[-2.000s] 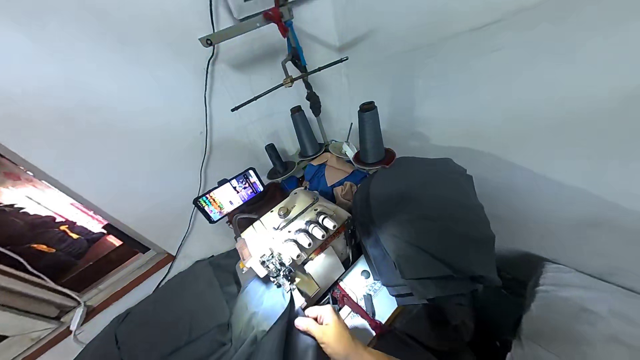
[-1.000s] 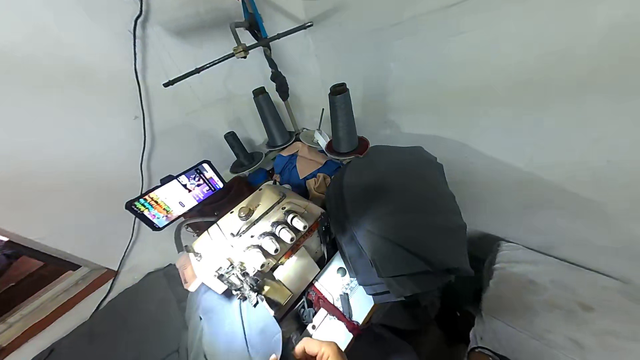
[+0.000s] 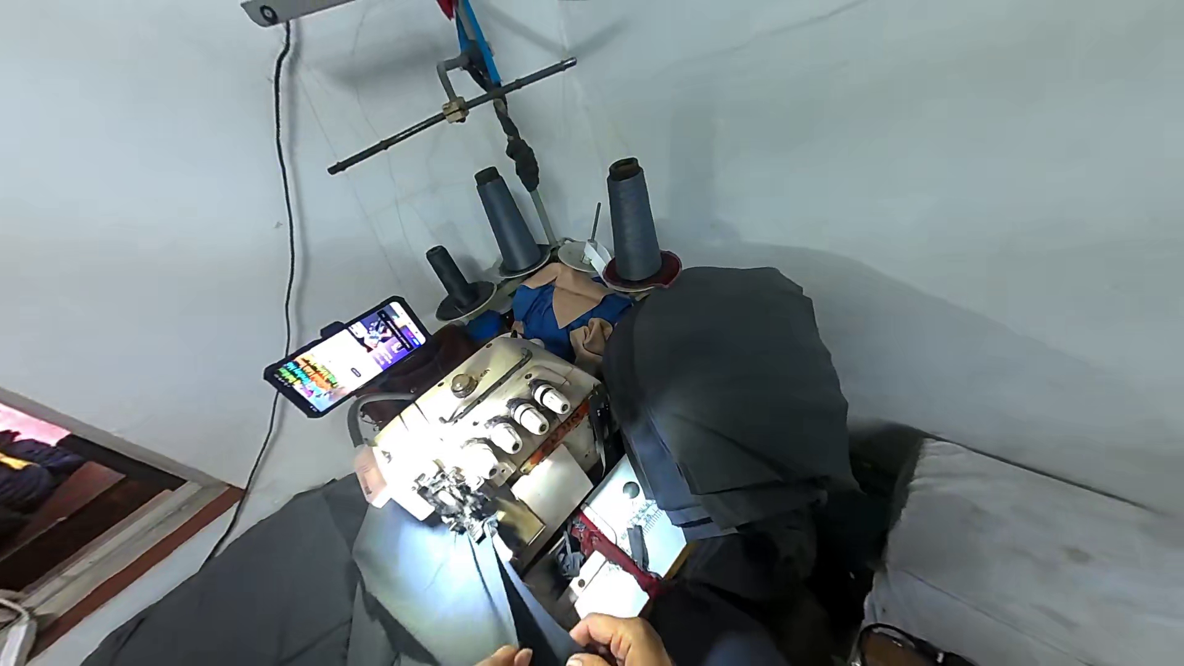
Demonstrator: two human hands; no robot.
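Note:
Dark grey fabric (image 3: 416,583) lies under the presser foot area of an overlock sewing machine (image 3: 490,416), lit by a bright lamp. At the bottom edge my right hand (image 3: 622,640) pinches an edge of the fabric between thumb and fingers. Just left of it, only the fingertips of my left hand (image 3: 507,657) show, at the fabric; their hold cannot be told. Two fabric edges run from the needle area down towards my hands, with a dark gap between them.
Behind the machine stand several thread cones (image 3: 635,222) and a lit phone (image 3: 347,356). Stacked dark fabric (image 3: 731,379) rests to the right, beyond a red cord (image 3: 615,555). A thread-stand bar (image 3: 453,111) hangs above; a pale cushion-like surface (image 3: 1027,546) lies at lower right.
My left fingertips now show at the bottom edge, where neither earlier frame clearly showed them. My right hand shows more than one second ago, its fingers now pinching the fabric edge.

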